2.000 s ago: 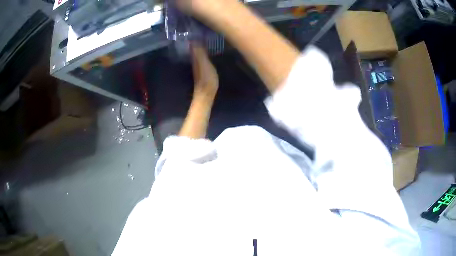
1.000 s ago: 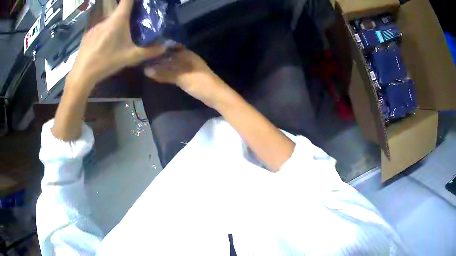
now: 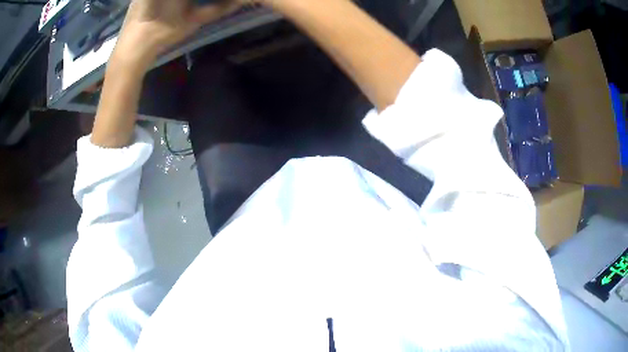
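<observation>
My left hand is at the top edge of the picture, partly cut off, over the front edge of the pale-grey machine. Its fingers point right, beside a small dark patch at the picture's edge. What it holds, if anything, cannot be made out. My right forearm reaches up and left to the top edge; the right hand itself is cut off.
An open brown carton stands at the right with several navy film-wrapped boxes in it. A green-lit exit sign is at the lower right. My dark-clad legs are below the machine.
The navy wrapped box held between both hands a second ago is no longer clearly visible. My right hand has moved up out of the picture. The view has shifted, showing more of the machine edge.
</observation>
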